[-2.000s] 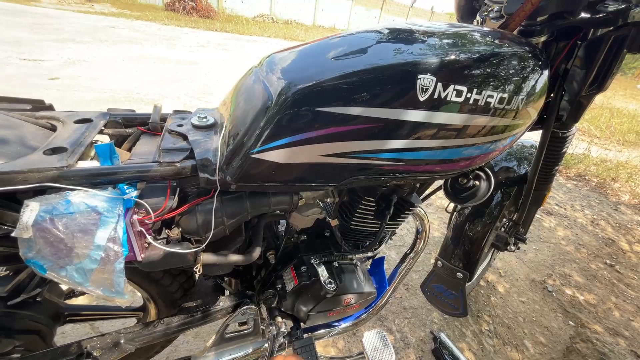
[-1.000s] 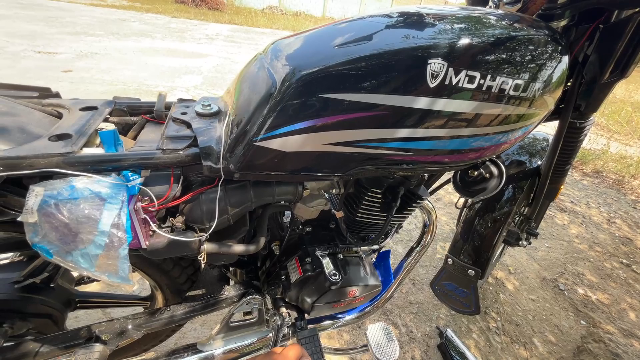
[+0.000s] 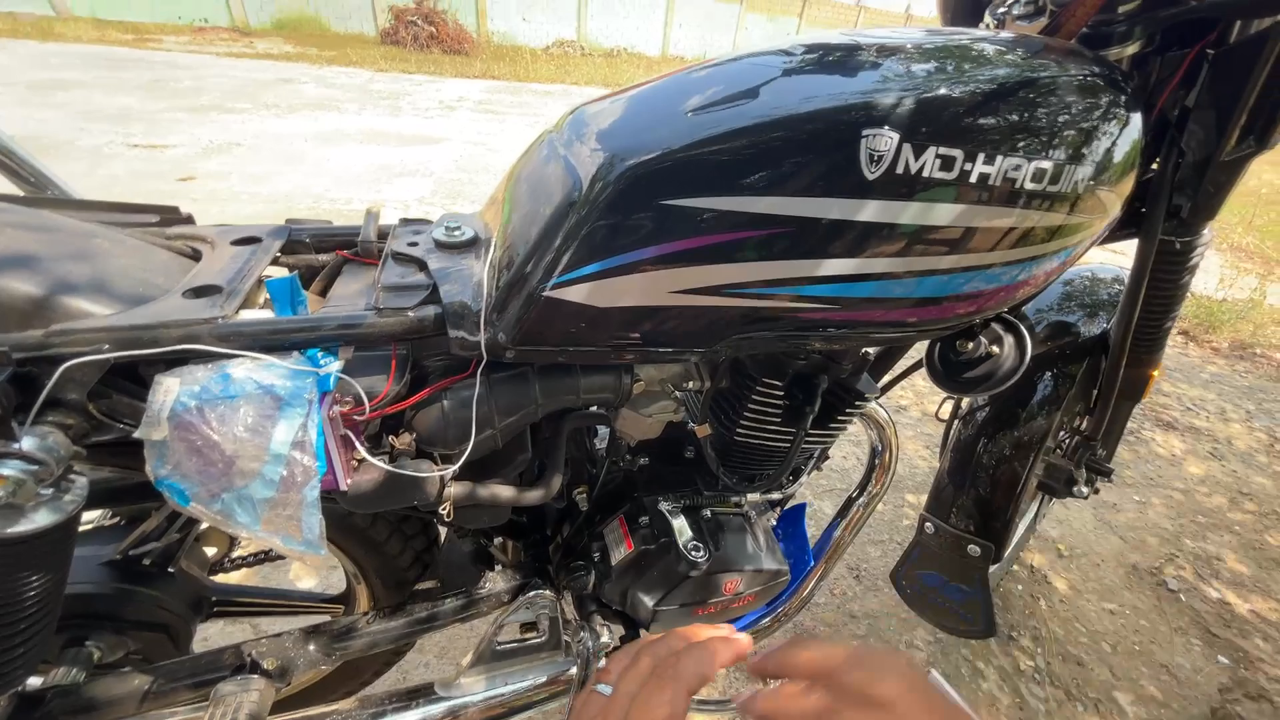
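Observation:
Both hands are at the bottom edge, in front of a black motorcycle's engine (image 3: 700, 565). My left hand (image 3: 660, 675), with a ring on one finger, is below the engine cover, its fingers close together; its palm is hidden. Beside it, on the right, my right hand (image 3: 850, 680) is blurred, and whether it holds anything cannot be told. The black fuel tank (image 3: 820, 180) with silver, blue and purple stripes spans the upper view. At the left, a clear and blue plastic wrapping (image 3: 240, 450) hangs by a purple module (image 3: 338, 440) with red wires and a white wire (image 3: 470, 440).
A chrome exhaust pipe (image 3: 870, 490) curves down in front of the engine. The seatless frame (image 3: 230, 325) lies at the left, with a shock absorber (image 3: 40, 570) below. A round black horn (image 3: 978, 355) and the front mudguard (image 3: 975, 460) are at the right. A wall (image 3: 620, 25) stands behind.
Both hands have come into fuller view at the bottom edge; one second ago only part of one hand showed there.

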